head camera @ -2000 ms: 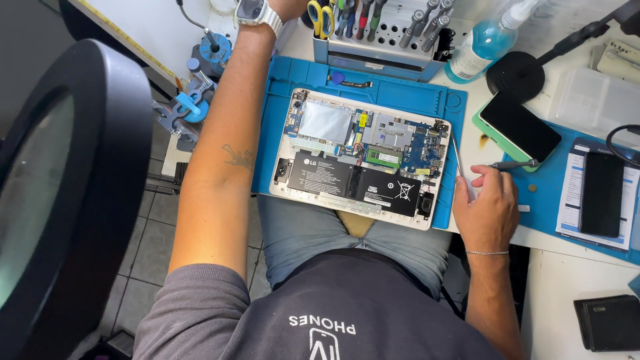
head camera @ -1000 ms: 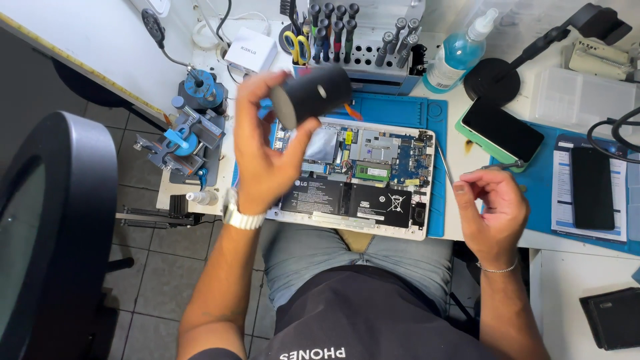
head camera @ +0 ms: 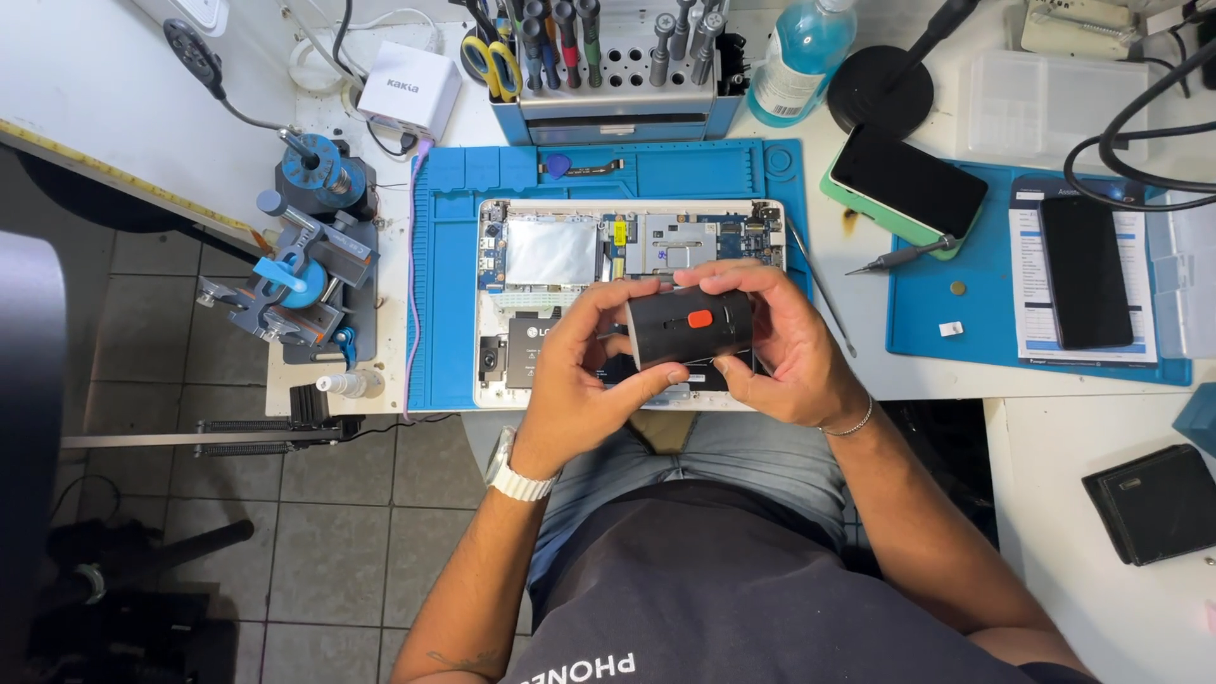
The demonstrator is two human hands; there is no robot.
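Above the opened laptop chassis [head camera: 560,252], my left hand [head camera: 594,366] and my right hand [head camera: 788,347] hold a black cylindrical device [head camera: 674,337] between them. It lies sideways and has an orange sliding button facing up. My left fingers and thumb grip its flat left end; my right fingers and thumb hold its right end. Under the hands the laptop shows its circuit board, a silvery sheet and a black LG battery [head camera: 532,351], which the hands partly hide. The laptop rests on a blue silicone work mat [head camera: 442,285]. A thin metal tool [head camera: 822,290] leans along the laptop's right side.
Behind the mat stand a tool holder [head camera: 617,119] with screwdrivers and yellow-handled scissors [head camera: 491,66], and a spray bottle [head camera: 793,62]. Blue clamp fixtures [head camera: 304,275] are at left. On the right lie a phone on a green case [head camera: 907,185], a screwdriver [head camera: 902,255] and another phone [head camera: 1086,275].
The black cylinder, raised in my left hand one second ago, has come down over the laptop. My right hand has moved left from beside the laptop and now holds it too.
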